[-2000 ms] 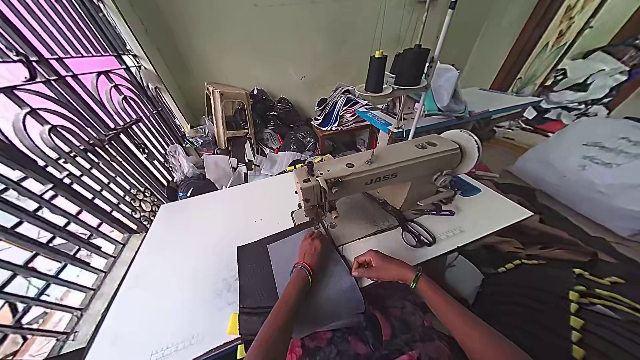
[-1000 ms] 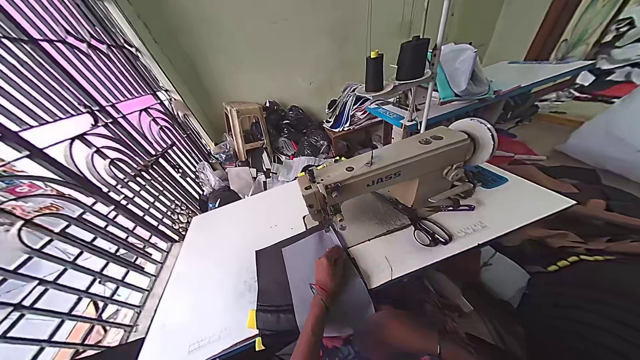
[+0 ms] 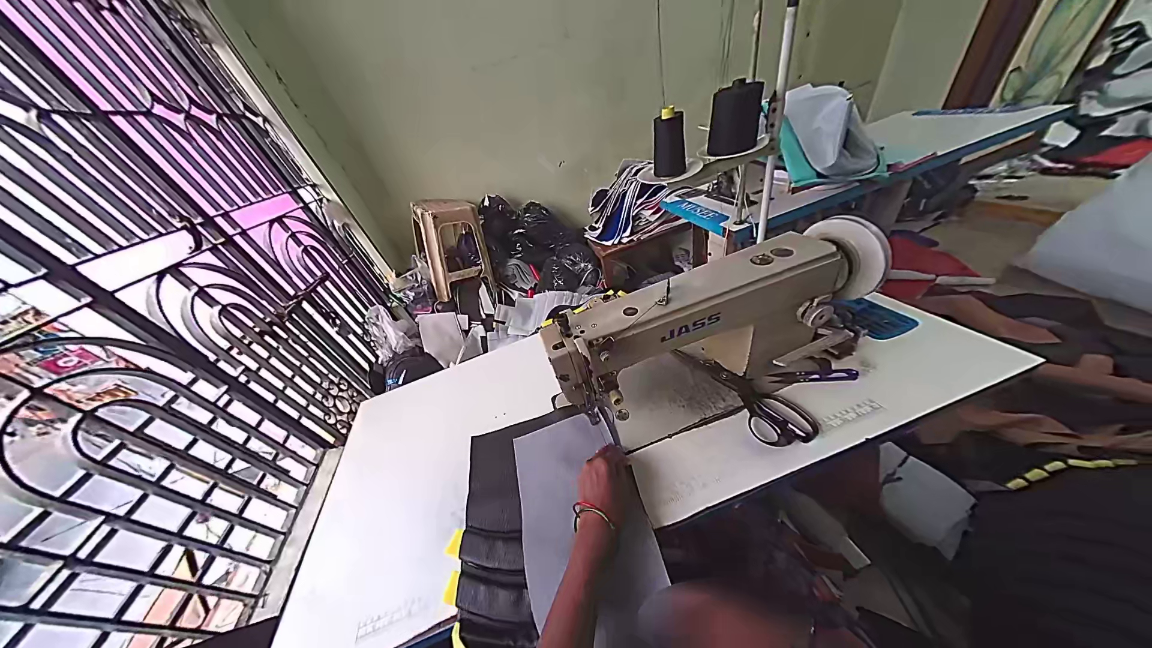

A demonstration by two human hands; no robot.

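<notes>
A beige industrial sewing machine [image 3: 711, 297] stands on a white worktable. Under its needle area lie a grey sheet [image 3: 558, 504] and, beneath that, black cloth [image 3: 493, 504] with yellow tabs along its left side. My left hand [image 3: 605, 472], a red band at the wrist, grips the right edge of the grey sheet just in front of the presser foot, its fingers curled. A blurred patch of skin at the bottom edge appears to be my right hand or forearm [image 3: 729, 616]; its fingers cannot be made out. Black-handled scissors [image 3: 781, 419] rest right of the needle, below the machine arm.
Black thread cones [image 3: 735, 117] stand on a rack behind the machine. A purple-handled tool [image 3: 823, 375] lies by the scissors. A barred window [image 3: 162, 297] is at the left, a plastic stool [image 3: 448, 243] and black bags [image 3: 540, 238] behind, and dark cloth [image 3: 1062, 549] at the right.
My right hand has left the cloth's right edge near the needle, and a blurred arm or hand is low in the view. My left hand stays on the grey sheet.
</notes>
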